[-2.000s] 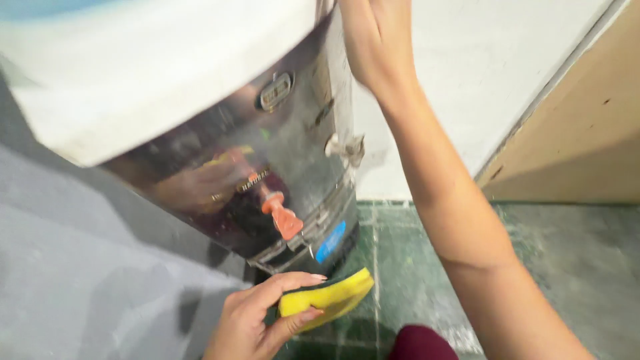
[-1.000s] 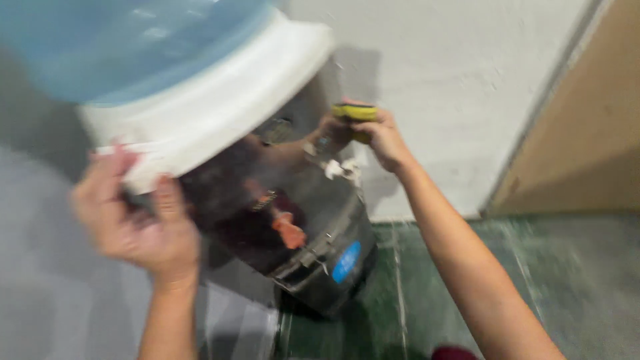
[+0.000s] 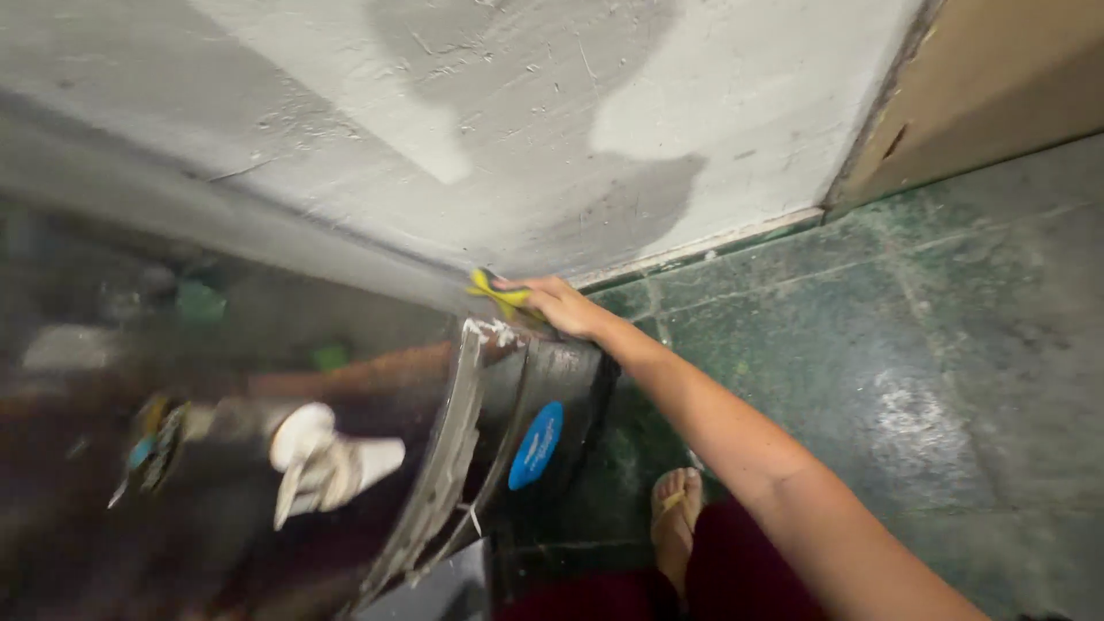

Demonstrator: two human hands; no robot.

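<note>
A glossy dark water dispenser (image 3: 379, 483) fills the lower left of the head view, blurred at its far left. My right hand (image 3: 556, 304) grips a yellow sponge (image 3: 504, 295) with a dark scouring side, at the dispenser's side edge near the wall. Just below the sponge, white residue (image 3: 500, 332) clings to that edge. A white tap (image 3: 332, 461) sticks out from the dispenser's front, and a blue oval sticker (image 3: 536, 445) with writing is on its lower part. My left hand is out of view.
A stained, rough white wall (image 3: 552, 129) rises behind the dispenser. Green stone floor tiles (image 3: 819, 345) spread to the right, below a tan panel (image 3: 1018, 95). A foot in a sandal (image 3: 675, 517) stands near the dispenser's base.
The view has moved closer to the dispenser's side. My left hand, on the white upper rim a second ago, has left the view. The sponge was in my left hand two seconds ago.
</note>
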